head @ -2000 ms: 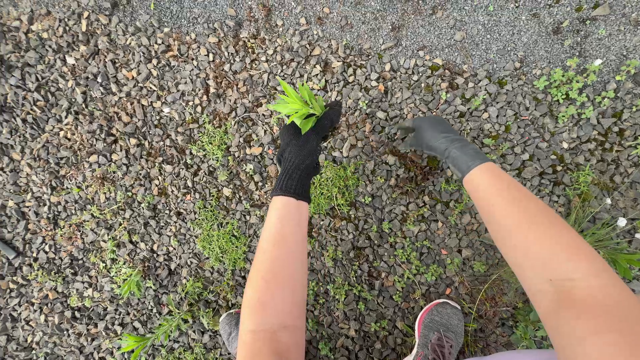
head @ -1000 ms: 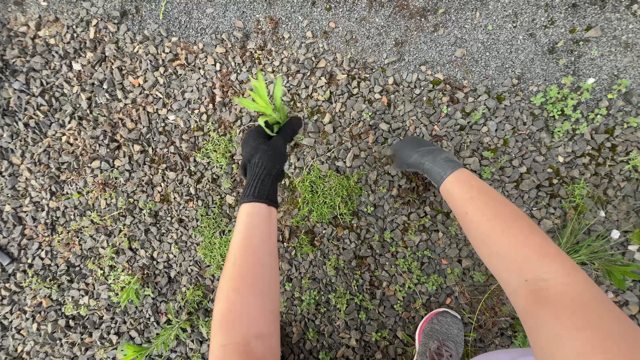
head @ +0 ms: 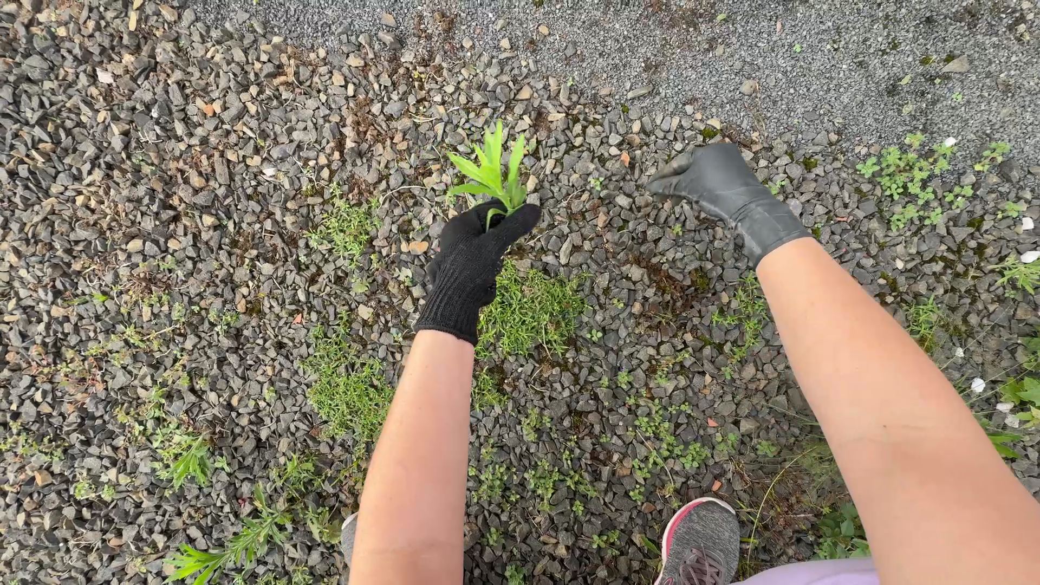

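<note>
My left hand (head: 479, 256), in a black knit glove, is closed around the stem of a leafy green weed (head: 494, 172), whose leaves stick out above the thumb. My right hand (head: 719, 187), in a smooth dark grey glove, is just above the gravel to the right. Its fingers are bent and point left; whether anything small is between the fingertips cannot be made out. Below and right of my left wrist grows a low green clump of weeds (head: 532, 313). Reddish-brown dry plant matter (head: 662, 284) lies on the stones below my right hand.
Coarse gravel (head: 203, 244) covers most of the ground, with finer gravel (head: 731, 57) along the top. More weeds grow at the lower left (head: 236, 544), beside my left forearm (head: 345, 390) and at the upper right (head: 914, 175). My grey shoe (head: 703, 540) stands at the bottom.
My right hand has moved up, away from the reddish-brown patch it was beside two seconds ago. My left hand still holds the weed. The view has shifted somewhat.
</note>
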